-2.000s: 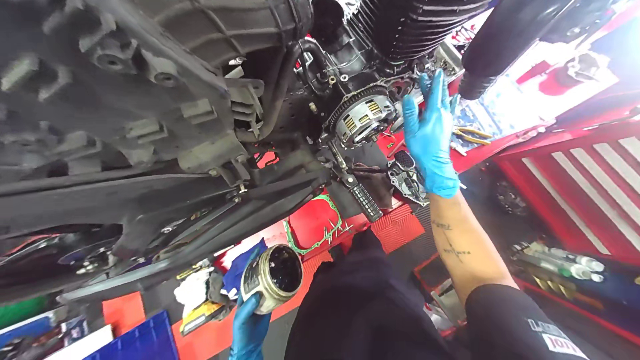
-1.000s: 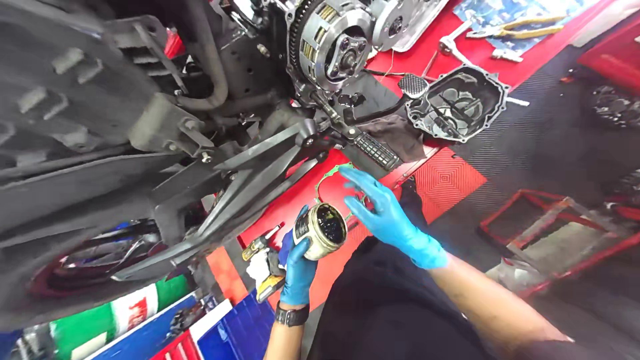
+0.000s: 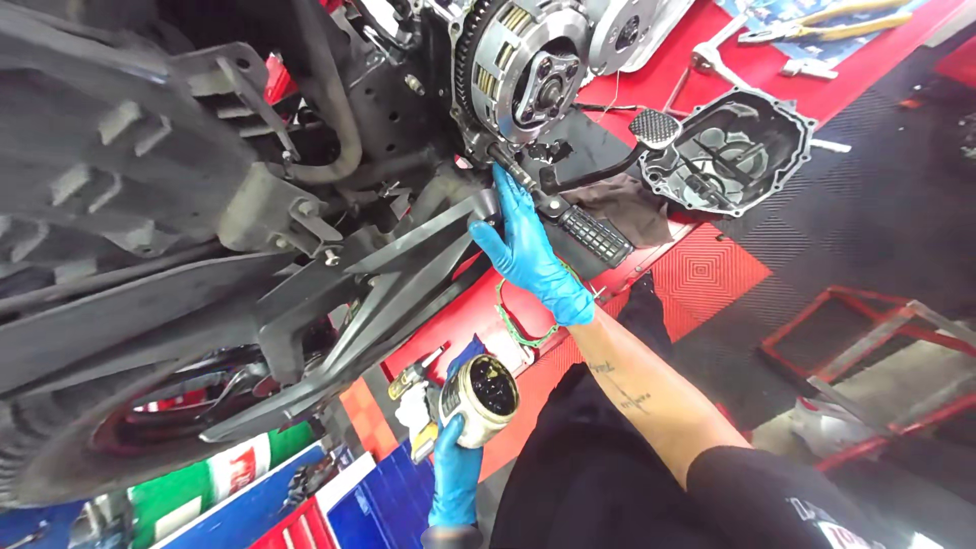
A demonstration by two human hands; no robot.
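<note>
My left hand (image 3: 456, 476), in a blue glove, grips an uncapped tub of dark grease (image 3: 479, 400) at the bottom centre. My right hand (image 3: 530, 248), also gloved, reaches up with its fingers extended beside the shaft below the motorcycle's exposed clutch basket (image 3: 528, 69); whether the fingertips touch metal cannot be told. Just right of that hand are the rubber-topped footpeg (image 3: 596, 235) and the brake pedal (image 3: 654, 130). An engine side cover (image 3: 728, 152) lies inner side up at the upper right. A green gasket (image 3: 515, 328) rests on the red surface below my right hand.
Pliers with yellow handles (image 3: 827, 21) lie on a blue-patterned sheet at the upper right. A brown cloth (image 3: 621, 207) is behind the footpeg. The swingarm (image 3: 366, 305) and rear tyre (image 3: 84, 427) fill the left side. A red metal frame (image 3: 862, 366) stands on the floor at right.
My right hand has moved from near the clutch, then from beside the tub, up to the area below the clutch. The left hand keeps its hold on the tub. The view has shifted.
</note>
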